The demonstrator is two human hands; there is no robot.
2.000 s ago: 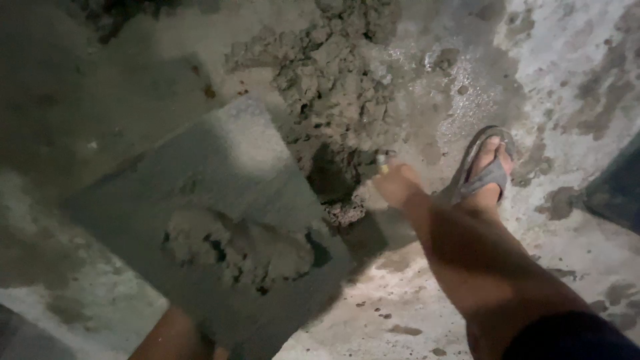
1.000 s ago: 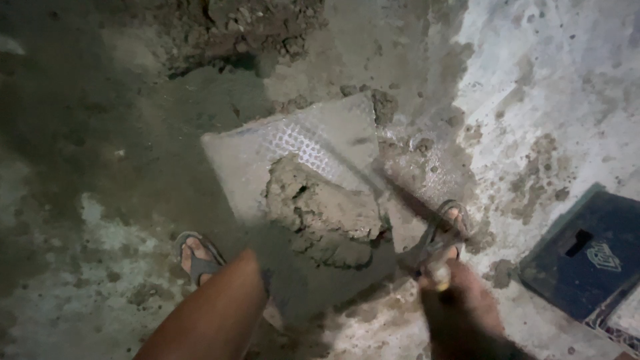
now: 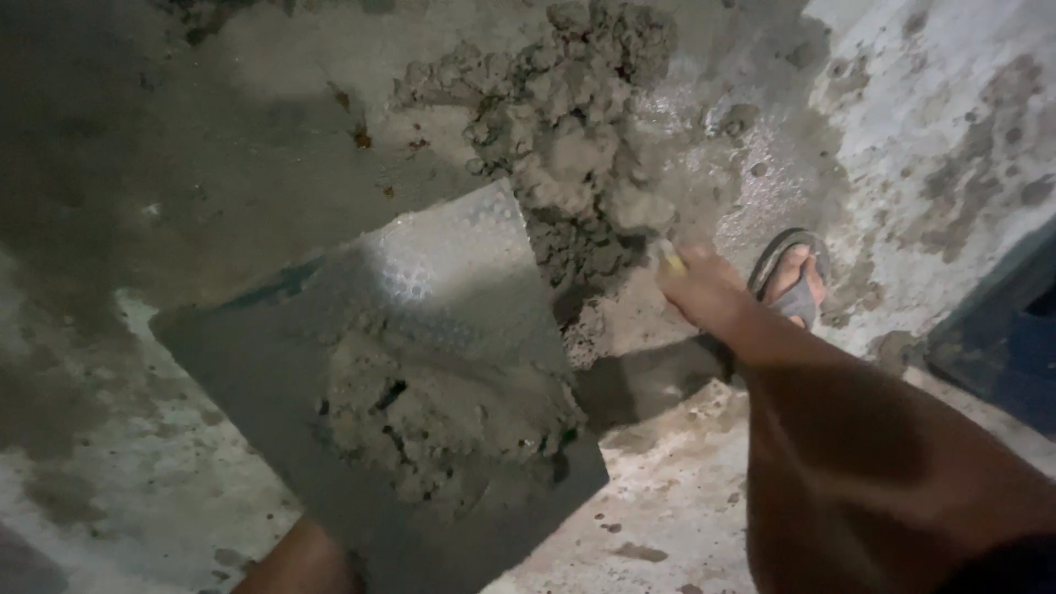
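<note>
A square flat board (image 3: 445, 239) with a dimpled patch carries a thick lump of wet mortar (image 3: 454, 404), left of centre. My left hand is not visible; the board may hide it. Part of a bare limb shows below the board's lower left edge. My right hand (image 3: 701, 285) is closed around a tool's handle (image 3: 670, 257) with a yellow part, probably a trowel. It is right of the board, at the lower edge of a heap of rough mortar (image 3: 577, 140). The tool's blade cannot be made out clearly.
My foot in a grey sandal (image 3: 792, 276) stands on the stained concrete floor (image 3: 916, 198), just beyond my right hand. A dark container or case (image 3: 1006, 330) lies at the right edge. Wet, muddy floor (image 3: 247, 165) spreads across the upper left.
One second ago my right hand was beside the sandalled foot at the lower right, with a long blade reaching toward the board; now it is at the mortar heap. The view has shifted.
</note>
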